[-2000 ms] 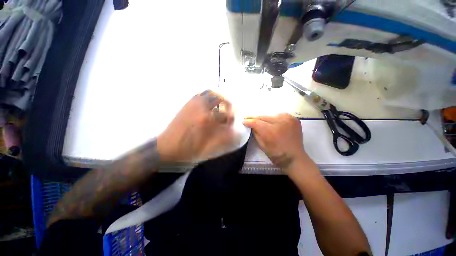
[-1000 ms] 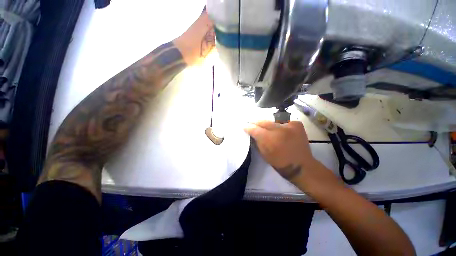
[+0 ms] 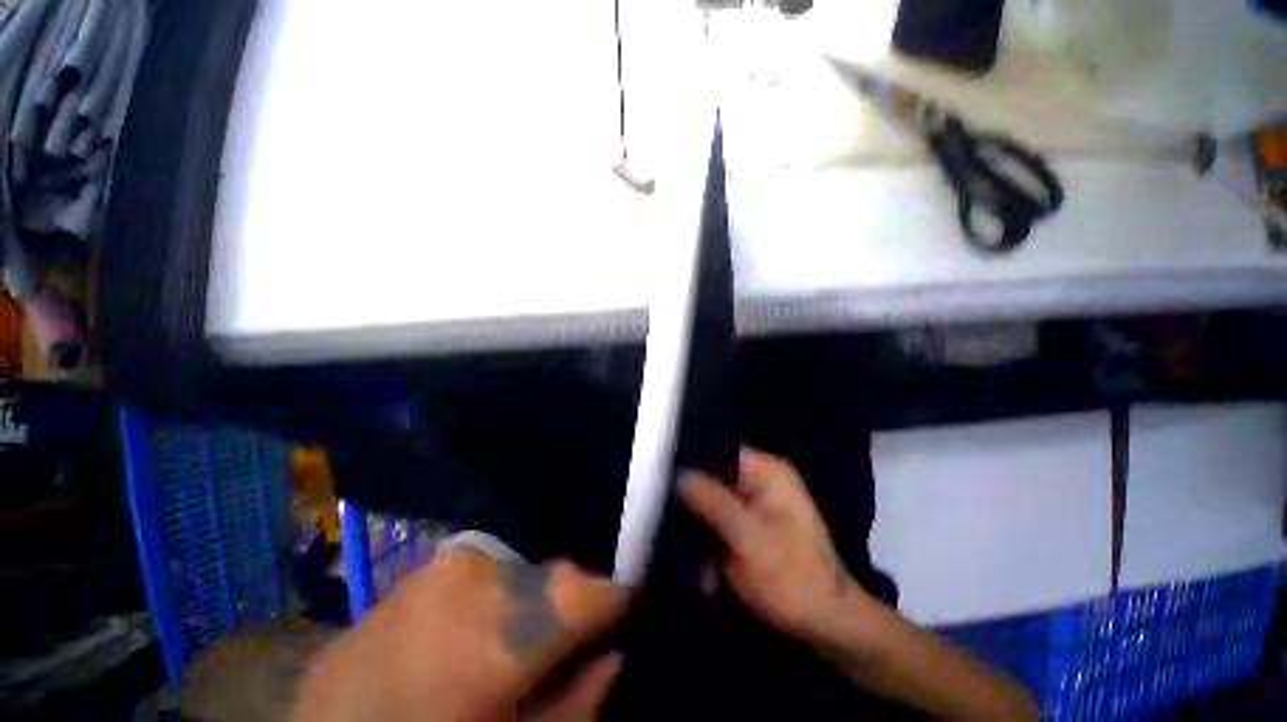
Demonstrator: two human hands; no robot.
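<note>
A long white strip with a black fabric piece along its right side runs from the brightly lit needle area down over the table's front edge to the lap. My left hand, bare and slightly blurred, grips the strip's lower end. My right hand, bare, holds the black piece at its right side, a little higher; its fingertips are partly lost against the dark clothes.
Black-handled scissors lie right of the strip, below a dark flat object. A small tan tab sits left. Grey folded fabric lies far left. Blue baskets and white panels are below the table.
My left hand has come down from beside the machine head to the strip's lower end. My right hand has moved down from the needle area. The strip is now stretched straight; the view has tilted down.
</note>
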